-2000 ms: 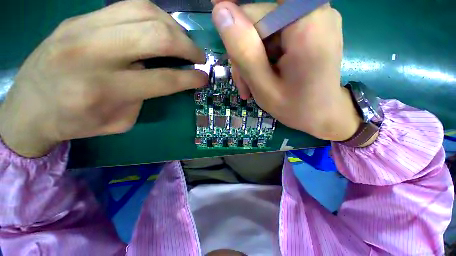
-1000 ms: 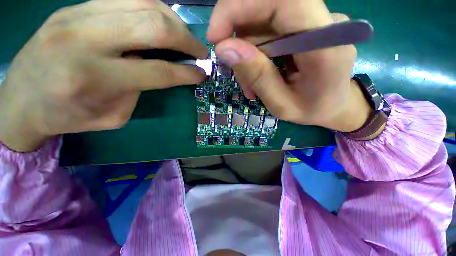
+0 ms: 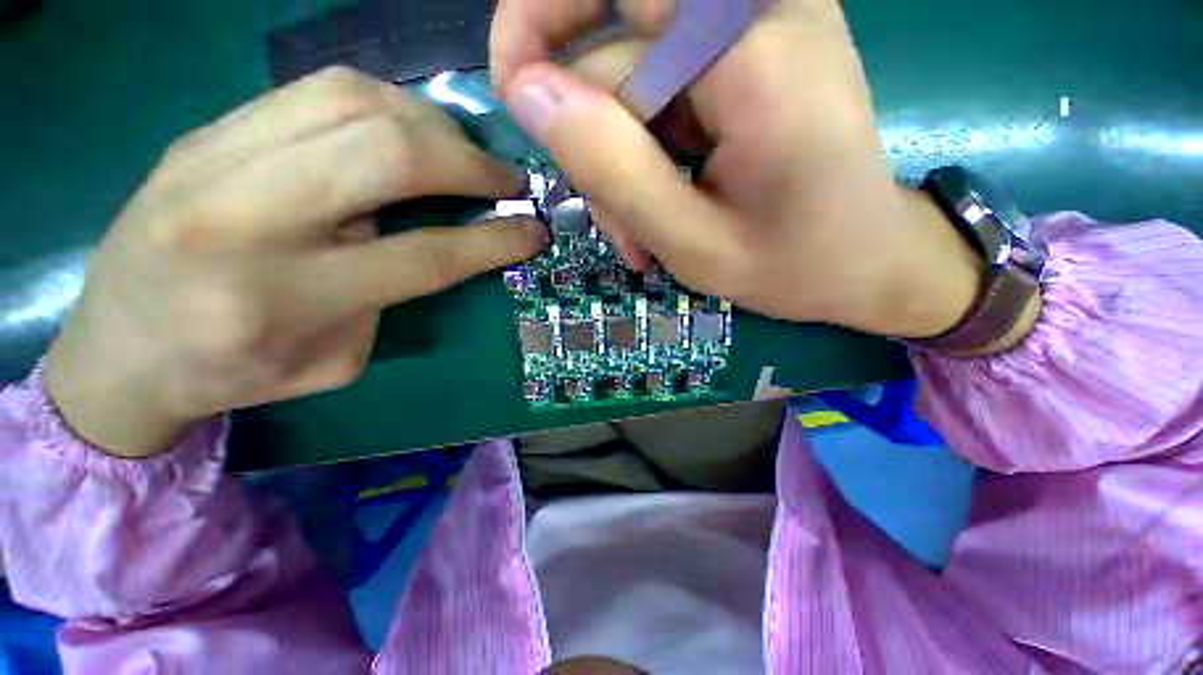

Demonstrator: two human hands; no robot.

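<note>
A green PCB panel [image 3: 620, 336] with rows of small repeated boards lies near the table's front edge. My left hand [image 3: 284, 257] comes from the left, with thumb and a finger at the panel's upper left corner. A small white piece [image 3: 517, 208] shows between these fingertips; whether they pinch it or press on it I cannot tell. My right hand [image 3: 739, 185] covers the panel's upper right part and holds grey-purple tweezers [image 3: 693, 50] like a pen. The tweezer tips are hidden behind my fingers.
The green bench surface [image 3: 435, 422] ends at its front edge just below the panel. A dark flat sheet [image 3: 363, 40] and glossy clear film [image 3: 458, 92] lie beyond the hands. A small whitish mark [image 3: 765, 384] is at the front edge, right of the panel.
The tweezers have tilted more upright, and my right hand has shifted slightly left. The panel appears a little lower in the view. More of the dark sheet shows behind.
</note>
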